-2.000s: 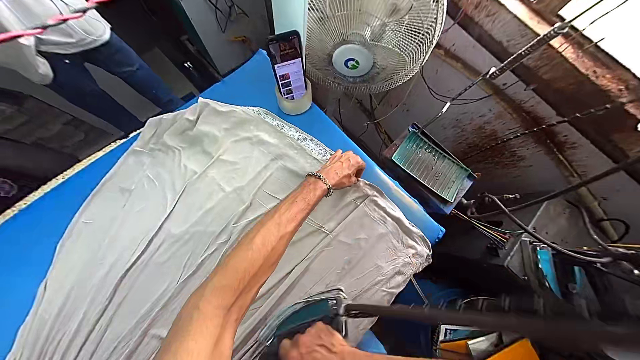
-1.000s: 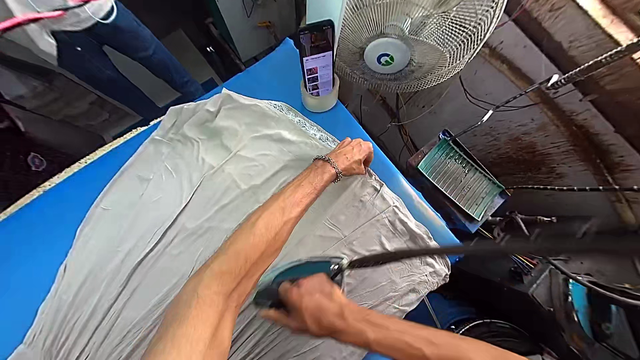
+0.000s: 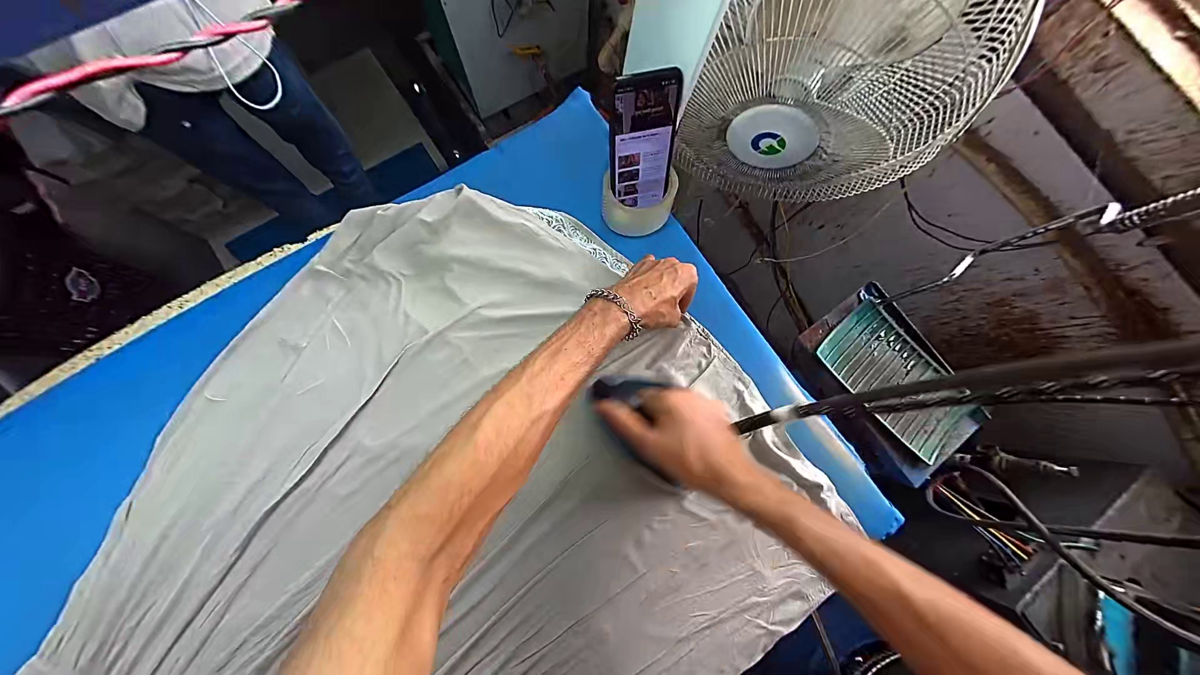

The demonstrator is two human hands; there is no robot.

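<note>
A light grey cloth garment (image 3: 375, 375) lies wrinkled over a blue-covered table (image 3: 75, 469). My left hand (image 3: 661, 291), with a chain bracelet at the wrist, grips the garment's far edge beside a patterned trim strip (image 3: 577, 234). Nearer to me and just right of my left forearm, my right hand (image 3: 680, 431) is closed on the handle of a dark clothes iron (image 3: 619, 412), blurred by motion. The iron is on or just above the cloth; which one cannot be told. A black cord (image 3: 844, 403) runs from it to the right.
A smartphone (image 3: 643, 141) stands in a tape roll (image 3: 637, 214) at the table's far corner, with a fan (image 3: 787, 122) behind it. A green slatted tray (image 3: 891, 375) and loose cables lie beyond the right edge. A person in jeans (image 3: 253, 141) stands at the upper left.
The iron in my right hand has moved up across the cloth, closer to my left hand. My left hand still holds the garment's far edge. The view has shifted somewhat.
</note>
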